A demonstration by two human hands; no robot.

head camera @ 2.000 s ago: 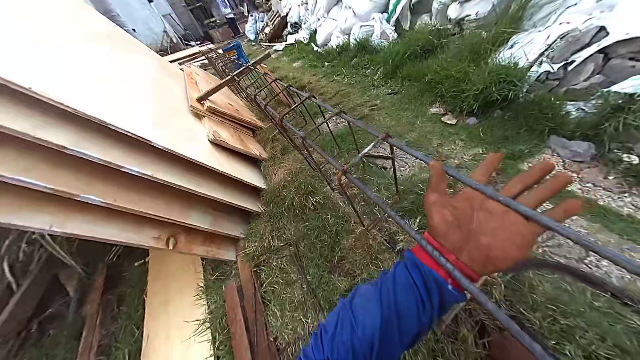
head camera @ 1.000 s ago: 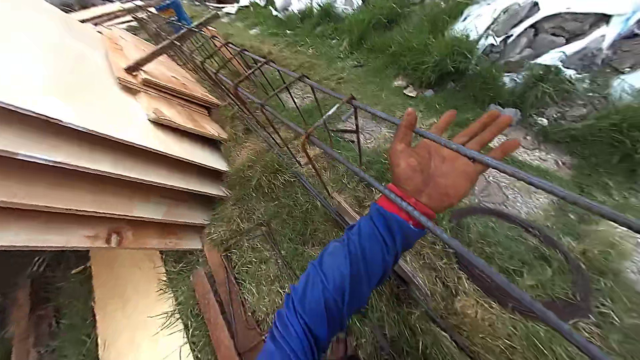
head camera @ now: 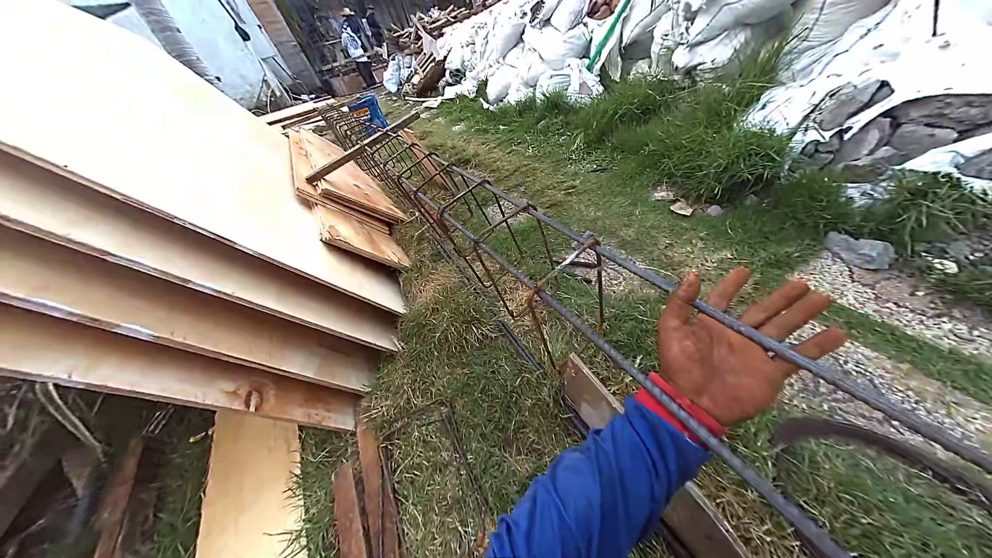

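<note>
My left hand (head camera: 725,353), with a red cuff and blue sleeve, is palm up with its fingers spread. It lies beneath the far upper steel bar (head camera: 845,384), which crosses over the fingers; whether they touch cannot be told. The nearer bar (head camera: 620,360) passes over my wrist. Both belong to a long rebar cage (head camera: 480,221) tied with bent stirrups, one rusty stirrup (head camera: 570,260) just left of my hand. A short wooden stick (head camera: 364,146) lies across the cage's far part. My right hand is out of view.
Stacked plywood sheets (head camera: 225,225) rise at left, with smaller boards (head camera: 353,190) beside them. A plank (head camera: 248,488) and a board (head camera: 604,387) lie low. White sacks (head camera: 554,46), stones (head camera: 860,252) and a dark hose-like curve (head camera: 891,442) are at right. People (head camera: 354,46) stand far back.
The view dipped and turned, then rose again. My left hand stays open at the bars, its fingers spread throughout.
</note>
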